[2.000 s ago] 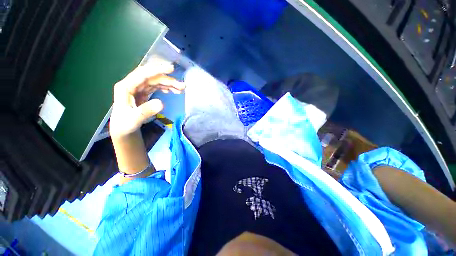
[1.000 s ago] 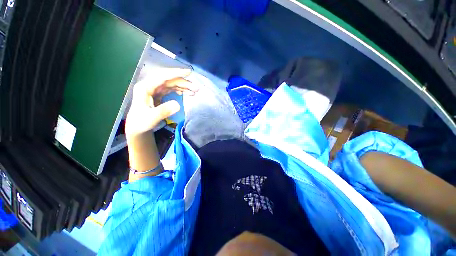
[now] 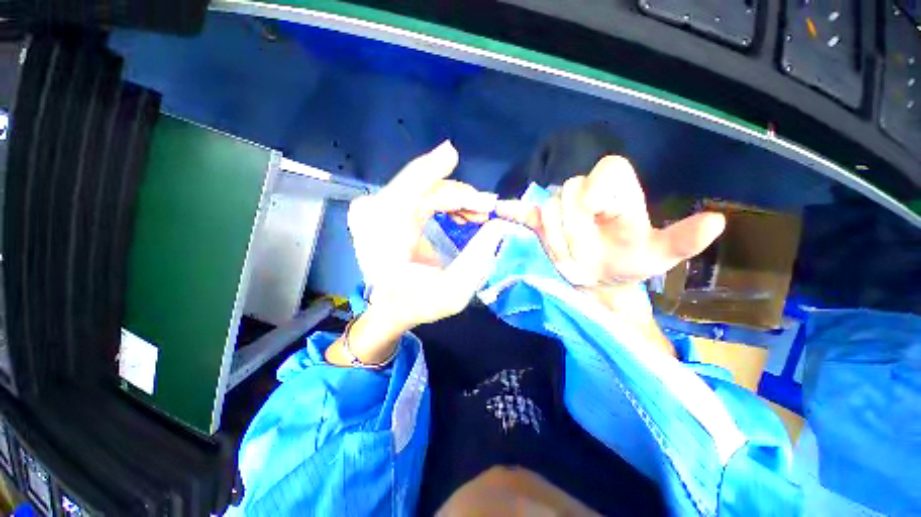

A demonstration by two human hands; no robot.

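Note:
My left hand [image 3: 409, 247], bare with a thin band at the wrist, is raised in front of my chest. My right hand [image 3: 606, 227], also bare, is beside it with some fingers curled and one pointing outward. The fingertips of both hands meet near the middle. Whether a small thing is between them cannot be told. The open light blue smock [image 3: 646, 364] hangs just below the hands.
Black foam trays [image 3: 71, 232] stand stacked at the left, beside a green panel [image 3: 192, 273]. Another foam tray [image 3: 606, 35] with dark phone housings [image 3: 823, 45] lies on the bench along the top. A brown carton [image 3: 747, 268] is at right; blue cloth [image 3: 868, 394] shows at far right.
My right hand has come into view and moved inward to meet my left hand. My left hand has moved right. The view has turned, showing more of the carton and bench.

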